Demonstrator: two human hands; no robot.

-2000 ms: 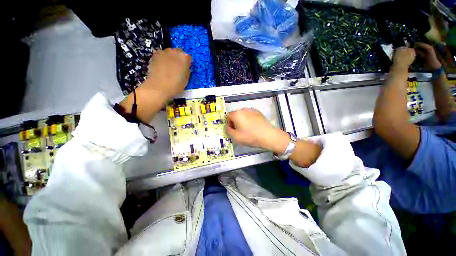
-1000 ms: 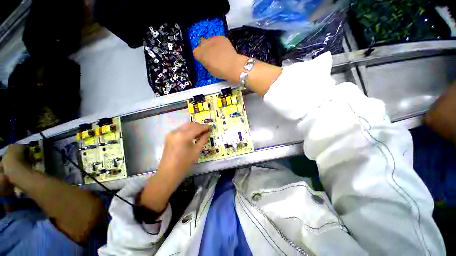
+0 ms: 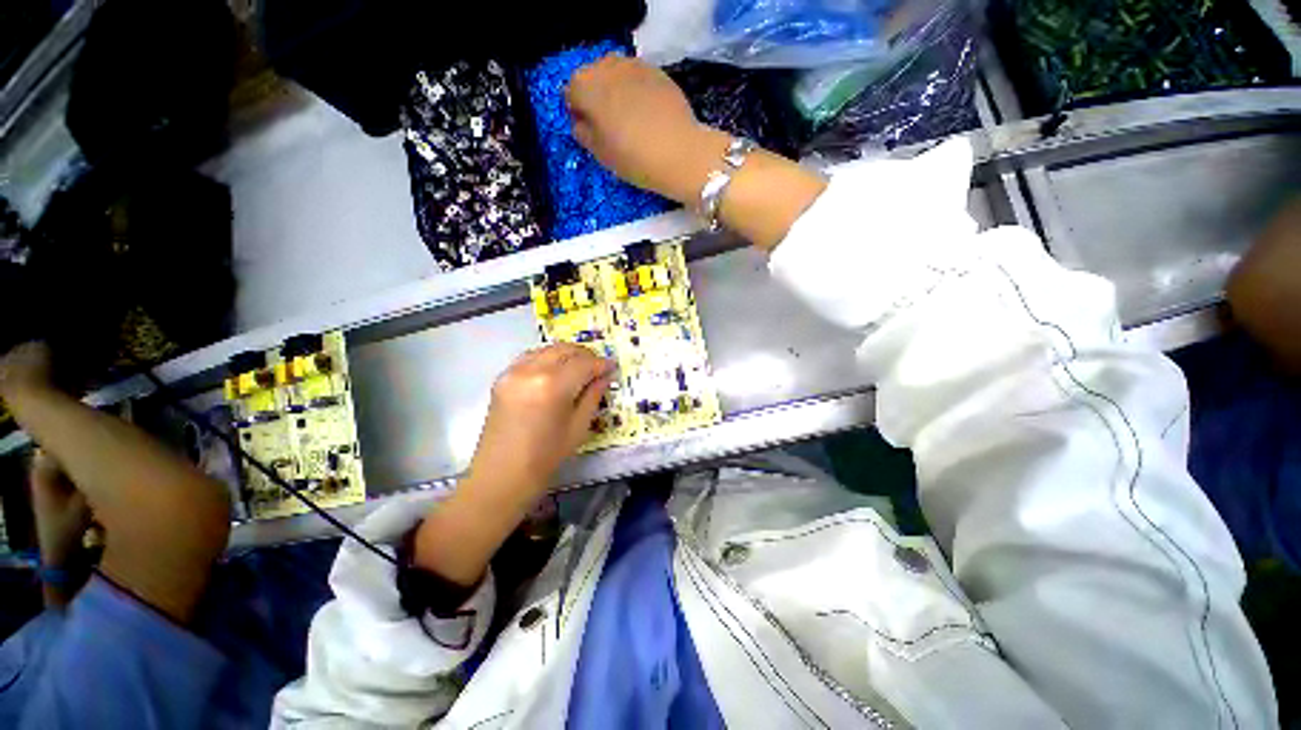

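A pale yellow PCB panel [image 3: 659, 357] with two matching halves lies between the conveyor rails in front of me, yellow and black parts along its far edge. My left hand [image 3: 549, 407] is over the left half, fingertips together at the board; whether they pinch a part is too small to tell. My right hand [image 3: 628, 121] is over the bin of blue components [image 3: 578, 200], fingers bent down at the heap; its fingertips are partly hidden.
A bin of black-and-silver components [image 3: 468, 171] stands left of the blue one. Another PCB panel [image 3: 300, 428] lies to the left. Conveyor rails [image 3: 799, 417] run across. Green components [image 3: 1141, 50] are at far right. Neighbours' arms [image 3: 136, 485] show at both sides.
Since two seconds ago, my left hand has moved from the bins to the board and my right hand from the board to the blue bin. The view has shifted left.
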